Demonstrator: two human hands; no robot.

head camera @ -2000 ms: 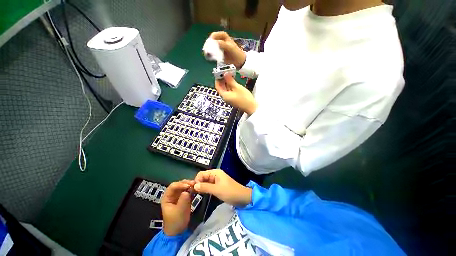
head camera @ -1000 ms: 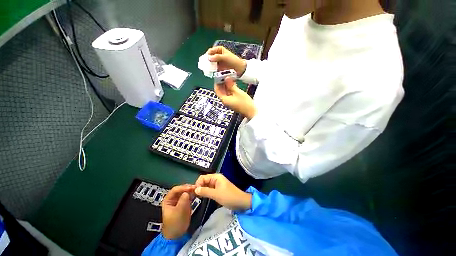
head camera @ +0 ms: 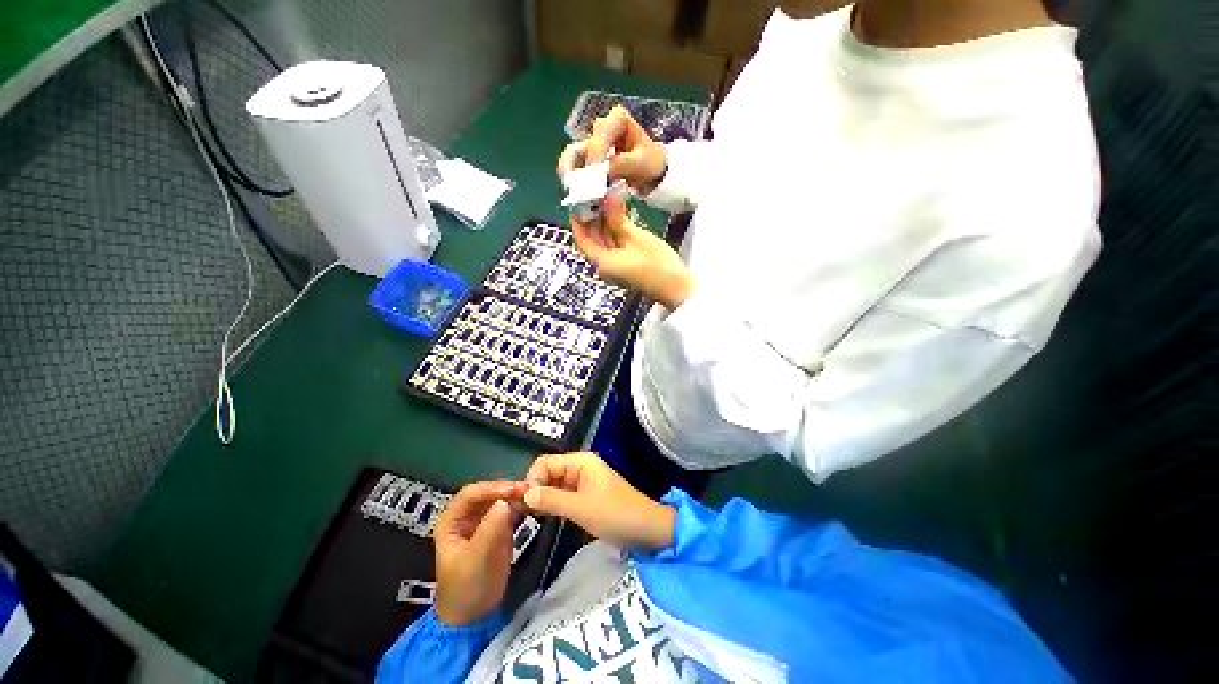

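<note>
My left hand (head camera: 473, 551) and my right hand (head camera: 588, 501) meet fingertip to fingertip over the right part of the black working tray (head camera: 334, 601). Both pinch something tiny between thumb and forefinger; it is too small and hidden by the fingers to make out. In the tray, a row of silver-white module housings (head camera: 398, 502) lies at the far end. One loose housing (head camera: 416, 591) lies left of my left hand. Another housing (head camera: 524, 537) shows partly below my fingers.
A full parts tray (head camera: 515, 368) lies beyond my hands, with a blue bin (head camera: 417, 297) and a white humidifier (head camera: 350, 167) to its left. A person in a white top (head camera: 869, 254) stands at the right, holding a module and a white wipe (head camera: 586, 183). A clear box (head camera: 642, 115) is behind.
My hands stay together with only slight finger shifts. The other person's wipe has moved from beside the module onto it.
</note>
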